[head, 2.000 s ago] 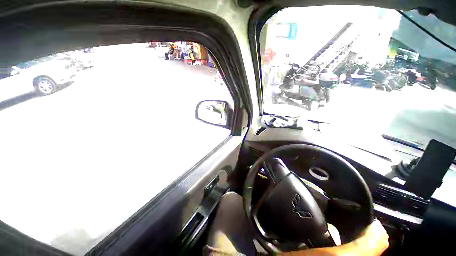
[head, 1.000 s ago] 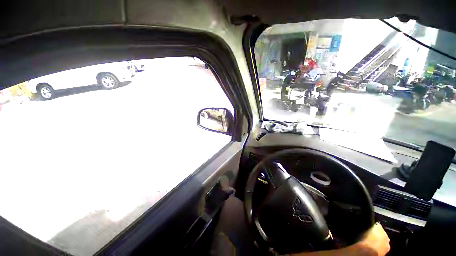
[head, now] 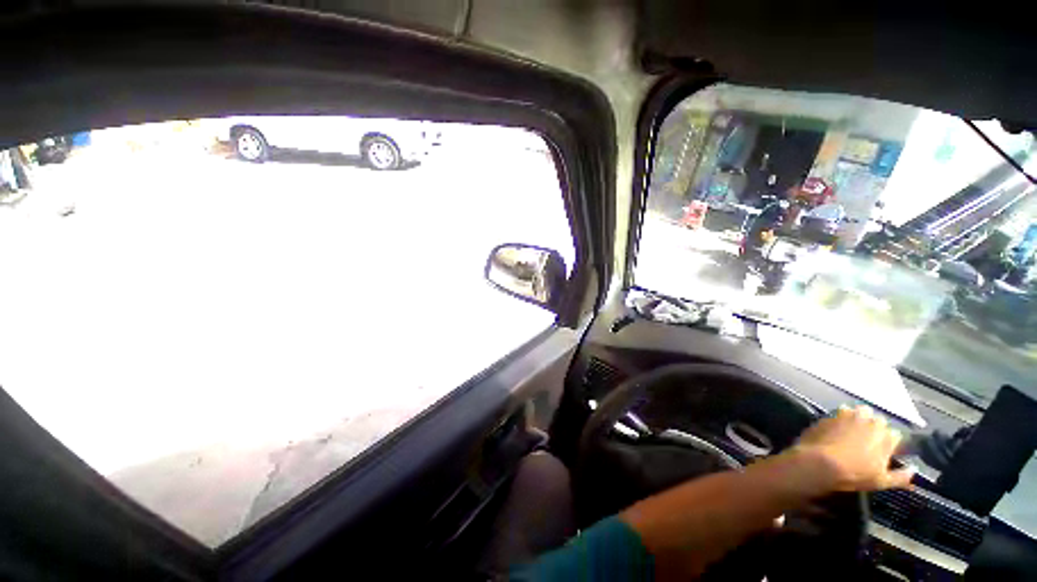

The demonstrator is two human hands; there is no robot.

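Observation:
The black steering wheel (head: pixel 682 377) stands low in the view, its hub mostly hidden behind my forearm. My left hand (head: pixel 859 449), bare, is closed over the upper right of the rim. Its forearm crosses the wheel from the lower left, with a teal sleeve at the bottom edge. My right hand is not in view.
A black phone (head: pixel 1001 443) stands on the dash at the right, above an air vent (head: pixel 938 521). A crumpled bundle (head: pixel 671 309) lies at the left dash. The wing mirror (head: pixel 523 273) is outside. Motorbikes (head: pixel 773 244) stand ahead; a white vehicle (head: pixel 318 136) is left.
My left hand has moved up with the rim from the lower right, and the wheel has turned anticlockwise. The view outside has shifted right, bringing more of the building front into the windscreen.

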